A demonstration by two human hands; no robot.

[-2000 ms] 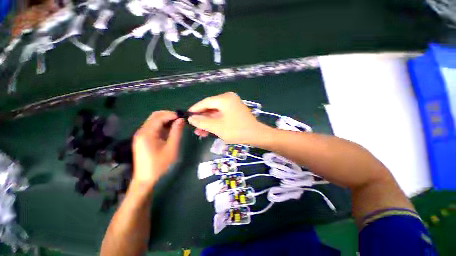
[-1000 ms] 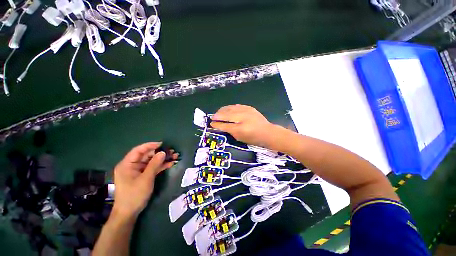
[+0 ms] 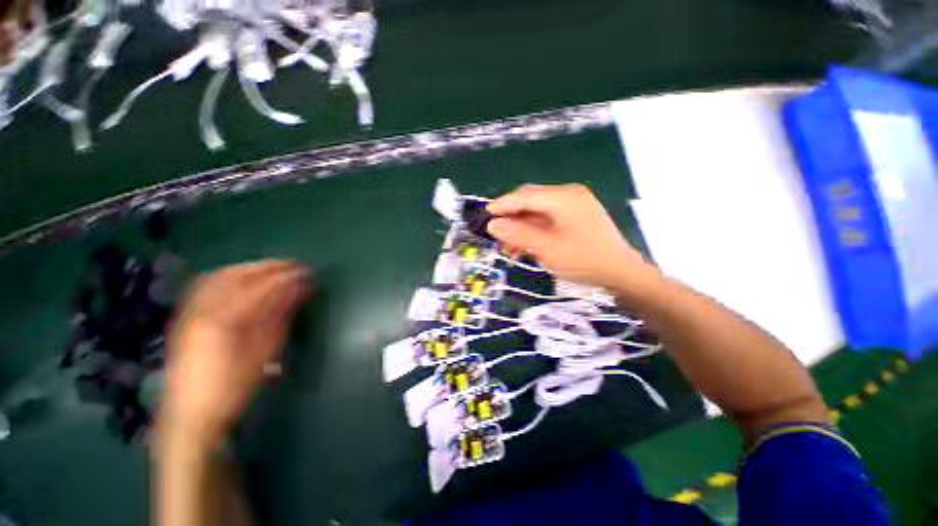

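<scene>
Several open white adapter housings with circuit boards (image 3: 460, 379) lie in a slanted column on the dark green bench, white covers (image 3: 403, 358) at their left ends. White output cables (image 3: 566, 349) lead right from them in coils. My right hand (image 3: 561, 231) is at the farthest housing, its fingertips on a black insulating pad (image 3: 477, 217) over that housing. My left hand (image 3: 231, 334) is blurred, left of the column beside the pile of black pads (image 3: 121, 329); whether it holds anything cannot be told.
A worn metallic strip (image 3: 381, 149) crosses behind the work. Beyond it lie white corded adapters (image 3: 242, 51). A white sheet (image 3: 730, 226) lies at right, with a blue plastic tray (image 3: 838, 221) beside it. Yellow-black floor tape (image 3: 869, 396) shows at lower right.
My left hand has moved left and down towards the pile. My right hand remains at the farthest housing, where a black pad now shows under its fingers. The camera view has shifted.
</scene>
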